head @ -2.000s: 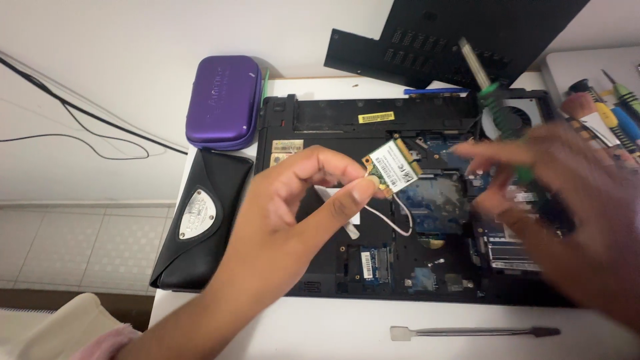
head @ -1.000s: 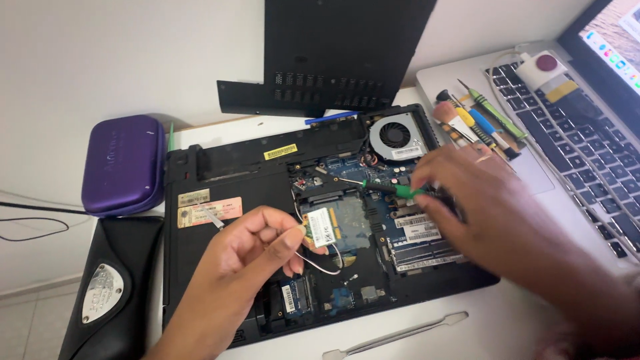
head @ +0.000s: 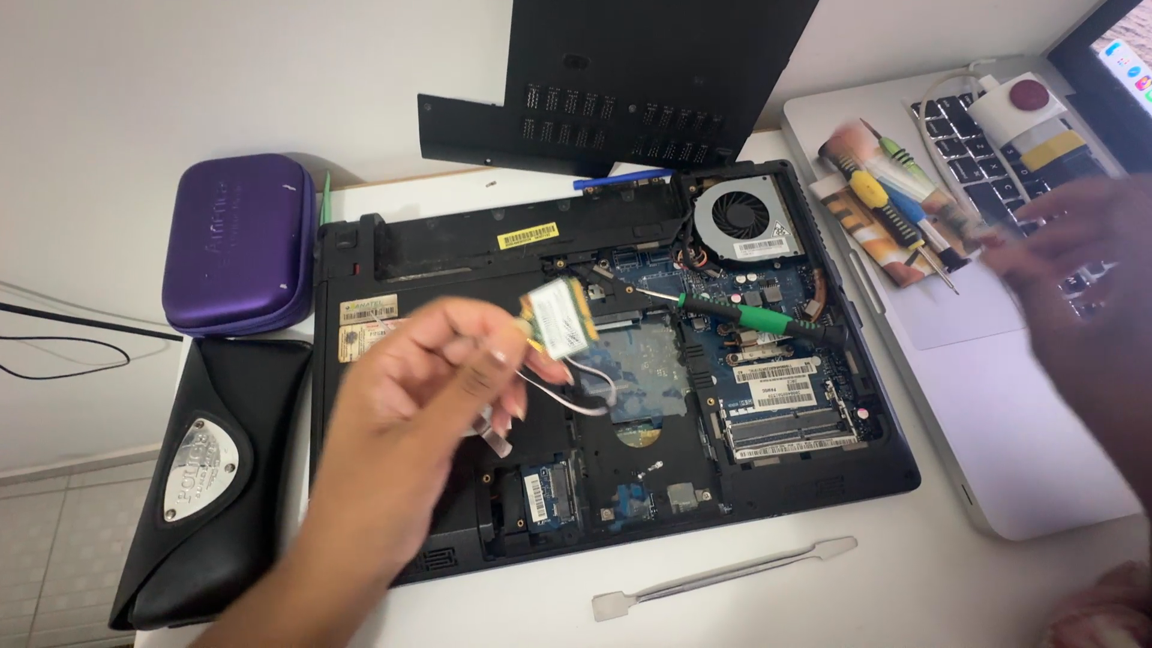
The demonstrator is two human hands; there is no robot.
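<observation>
Between its thumb and fingers my left hand (head: 432, 387) holds a small wireless card (head: 560, 319) with a white label, above the opened underside of a black laptop (head: 432, 531). A white cable (head: 576, 405) loops below the card. My right hand (head: 1071, 243), blurred, is over the keyboard of a silver laptop (head: 1008, 432), beside the tools; nothing shows in its grip. A green and black screwdriver (head: 756, 317) lies across the blue circuit board, its tip toward the card. The fan (head: 740, 219) sits at the black laptop's upper right.
A metal spudger (head: 729, 576) lies in front of the black laptop. Several small tools (head: 886, 202) rest on the silver laptop. A black cover panel (head: 630, 99) leans on the wall, with a blue pry tool (head: 625, 179) below. A purple case (head: 238, 243) and black pouch (head: 225, 477) stand left.
My right hand has let go of the green screwdriver, which now lies on the circuit board, and has moved right over the silver laptop. My left hand still holds the card.
</observation>
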